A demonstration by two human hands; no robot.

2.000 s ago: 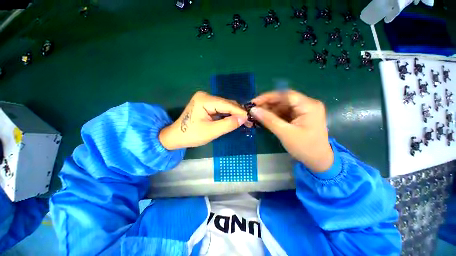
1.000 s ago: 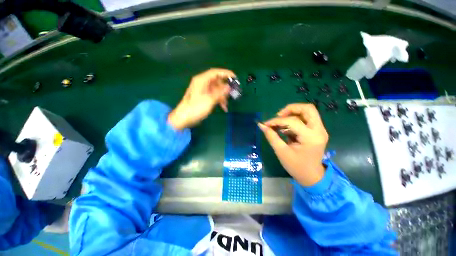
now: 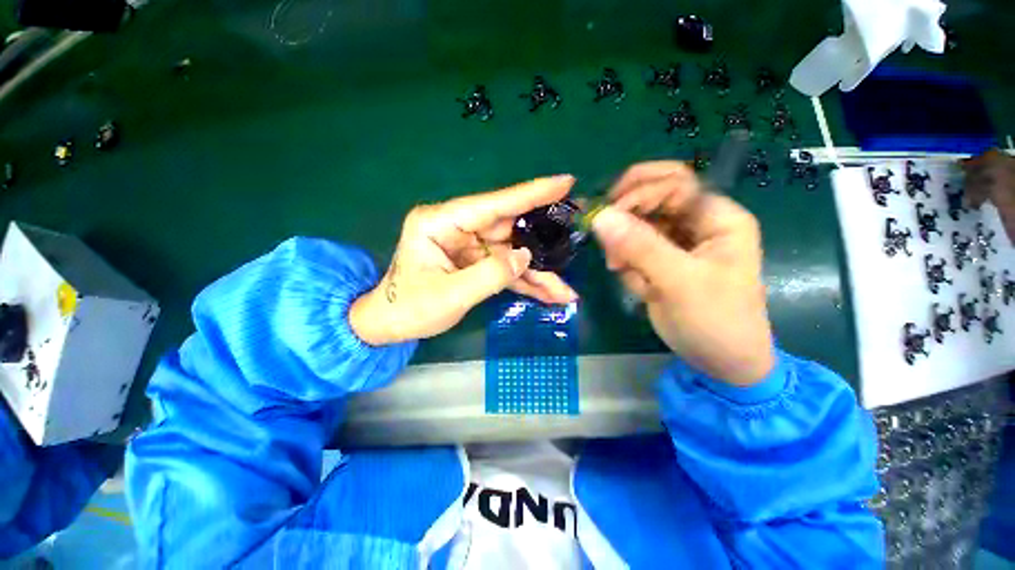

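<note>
My left hand [image 3: 445,262] holds a round black housing [image 3: 544,235] between thumb and fingers, its dark glossy face showing. My right hand [image 3: 696,262] is just right of it, thumb and fingertips pinched at the housing's edge. A small yellowish bit shows at these fingertips; what it is cannot be told. A blurred grey shaft, seemingly tweezers [image 3: 730,159], sticks out above my right hand. The blue work strip [image 3: 532,382] lies below my hands, its far part hidden by them. Spider-like black parts [image 3: 542,92] lie in rows beyond my hands.
A white sheet [image 3: 874,373] with more spider-like parts is at right, above a blister tray [image 3: 929,479]. A dark blue tray [image 3: 913,109] and white crumpled wipe [image 3: 874,45] are upper right. Another person's hand [image 3: 994,184] reaches in at the right edge. A white box [image 3: 95,334] stands left.
My left hand has come back toward me with the housing, now beside my right fingertips. My right hand has turned and risen slightly. A hand has appeared at the right edge. The camera view has shifted.
</note>
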